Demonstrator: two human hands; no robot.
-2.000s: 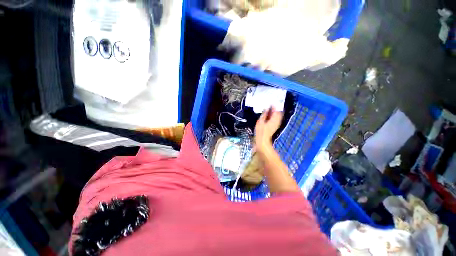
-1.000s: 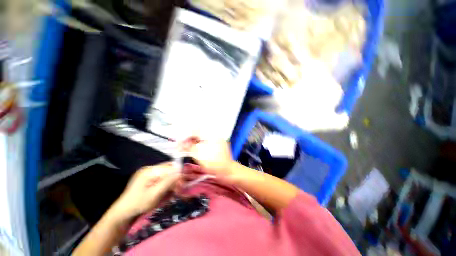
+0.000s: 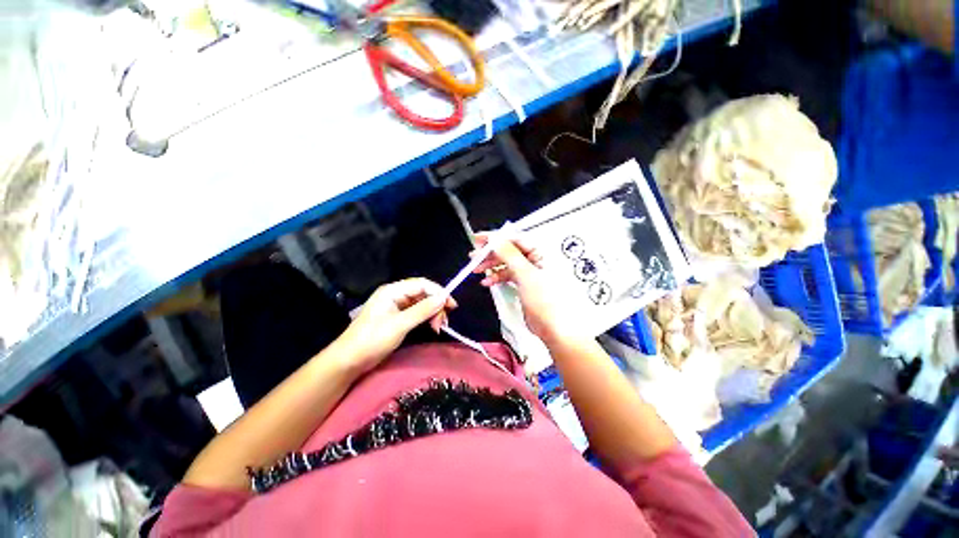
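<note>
My left hand (image 3: pixel 405 312) and my right hand (image 3: pixel 512 270) are in front of my lap. Between them they hold a narrow white tape (image 3: pixel 468 270), pinched in the fingers of both hands and stretched slantwise. A loose end of tape hangs below my left hand and trails over the red shirt. The shears (image 3: pixel 426 71), with one red and one orange loop, lie on the white table (image 3: pixel 315 142) near its blue edge. A white packet with three round symbols (image 3: pixel 620 247) is just right of my right hand.
Beige ties (image 3: pixel 631 37) hang over the table edge at the top. A blue crate (image 3: pixel 825 331) at the right holds cream cloth (image 3: pixel 736 336), with a big cream bundle (image 3: pixel 752 179) above it. Another person's arm (image 3: pixel 920 21) shows at the top right corner.
The view has swung from the crates up to the table and shears. My right hand, earlier in the blue crate, came back to my lap, and both hands now hold the tape.
</note>
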